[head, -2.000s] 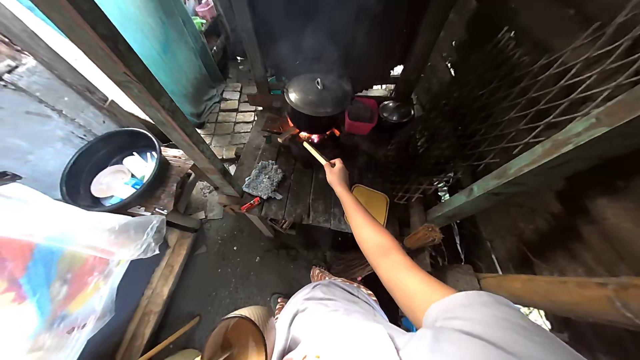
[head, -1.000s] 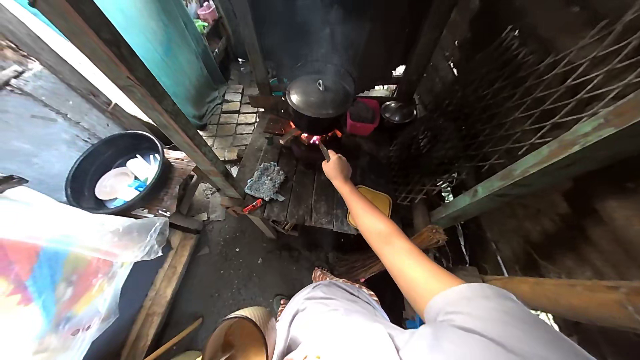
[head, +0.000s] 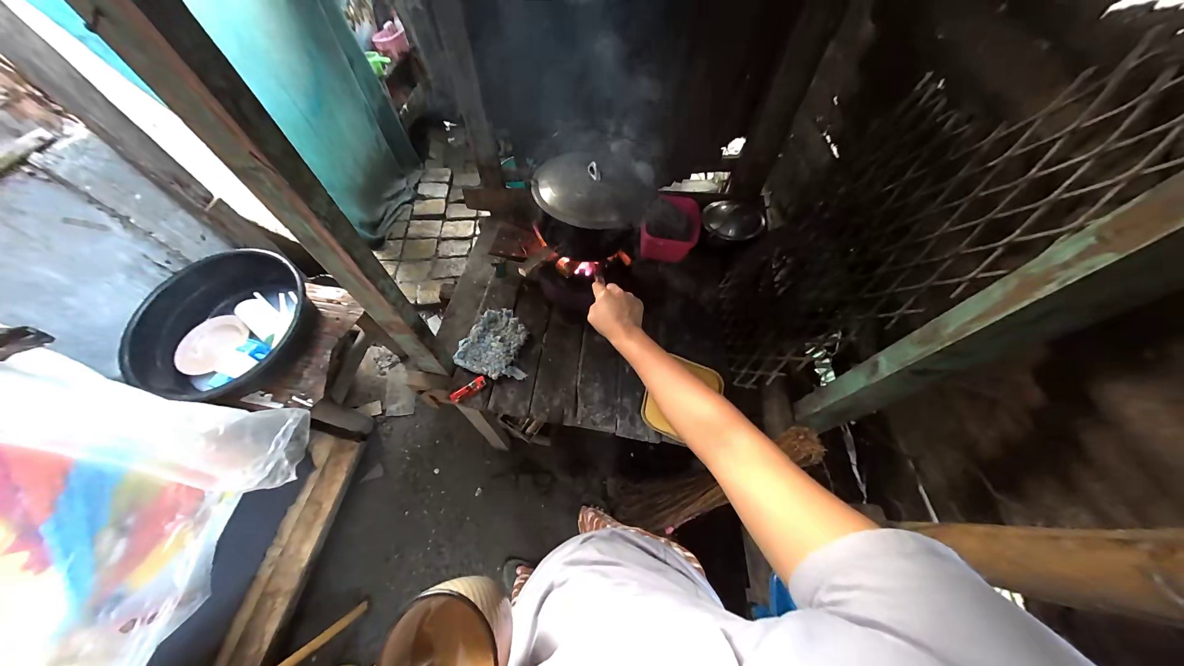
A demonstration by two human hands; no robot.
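My right hand (head: 616, 311) reaches forward over the wooden table, its fingers closed around a short stick whose far end is at the glowing fire (head: 583, 268). Above the fire sits a large dark pot with a metal lid (head: 592, 190), and smoke rises around it. A pink container (head: 671, 229) and a small lidded metal pot (head: 733, 220) stand to the right. A grey rag (head: 493, 344) and a red packet (head: 468, 388) lie at the table's left side. Part of a yellow tray (head: 683, 398) shows beside my forearm. My left hand is out of view.
A black basin (head: 217, 324) with plates stands at left, near a wooden post (head: 277, 190). A clear plastic bag (head: 120, 518) hangs at lower left. A broom (head: 684, 499) lies below the table; wire mesh (head: 980, 166) and a green beam (head: 999, 296) border the right.
The light-coloured stick in my right hand stood out well beyond my fingers two seconds before. Now only a short end shows, and the hand is nearer the fire.
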